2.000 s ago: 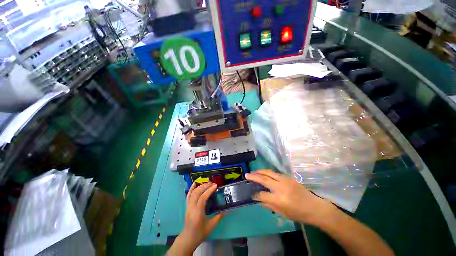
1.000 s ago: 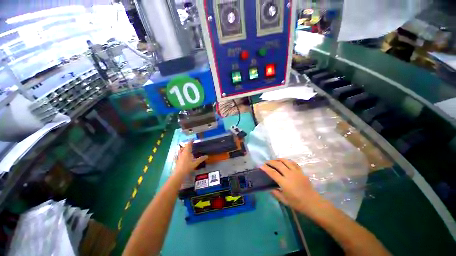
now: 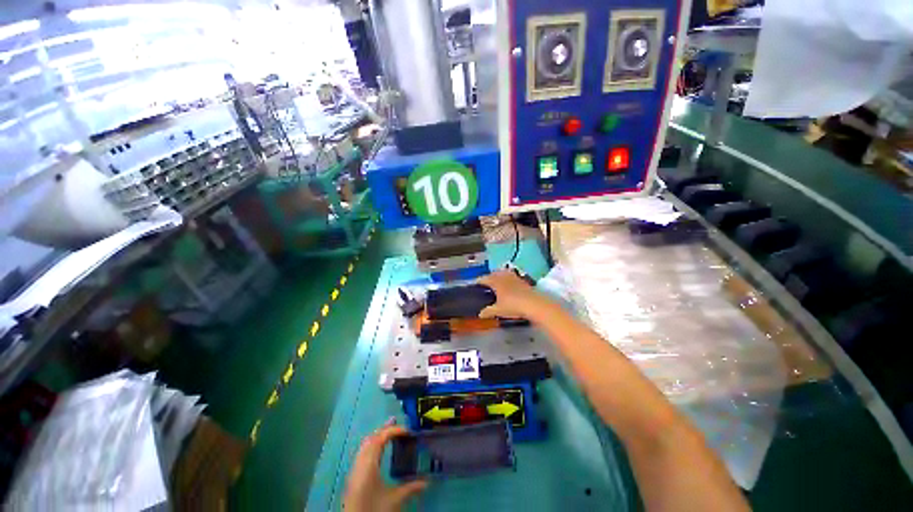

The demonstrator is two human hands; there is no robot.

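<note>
A black phone-like housing (image 3: 455,450) is held by its left end in my left hand (image 3: 382,470), low in front of the press, its recessed side showing. A second black housing (image 3: 455,302) lies on the orange-brown fixture (image 3: 440,328). My right hand (image 3: 506,295) reaches over the fixture with its fingers on the right end of that housing. The press head (image 3: 448,246) is raised behind it. The grey base plate (image 3: 400,362) carries red and white labels.
A blue control box (image 3: 591,110) hangs above right. Clear plastic film (image 3: 691,320) lies on a brown board right of the press. A belt with dark workpieces (image 3: 766,235) runs at far right. Stacked plastic sheets (image 3: 95,450) are at lower left.
The press head has risen off the fixture. The held housing was in my right hand and is now in my left, lower down. My right hand has moved to the fixture.
</note>
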